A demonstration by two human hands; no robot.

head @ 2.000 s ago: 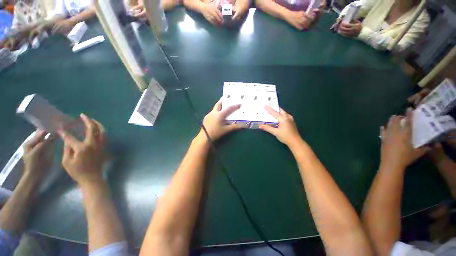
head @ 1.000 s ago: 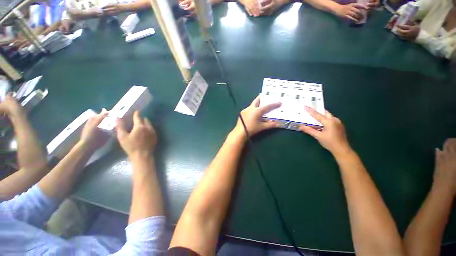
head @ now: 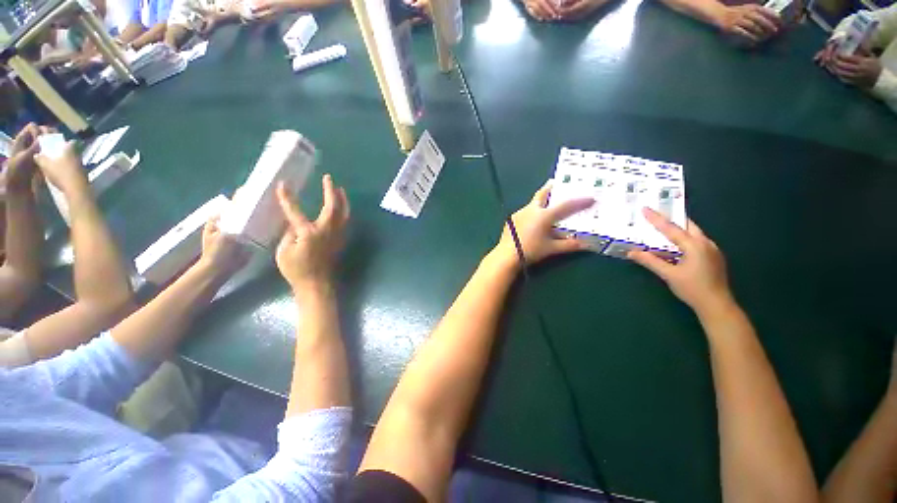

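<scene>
A row of several slim white cartons is held edge to edge above or on the dark green bench, with dark heading print along the far end and small green pictures. My left hand grips its left side, thumb on top. My right hand grips its right side, thumb on top. The fingers under the row are mostly hidden. I cannot tell whether the row touches the bench.
A black cable crosses at my left wrist. A folded printed card stands by the rack post. At left a neighbour's hands hold a white carton. More people sit across the bench.
The view has turned left, so the bench scene sits further right. My hands still hold the row. The left neighbour's carton is tilted more upright, with one hand's fingers spread.
</scene>
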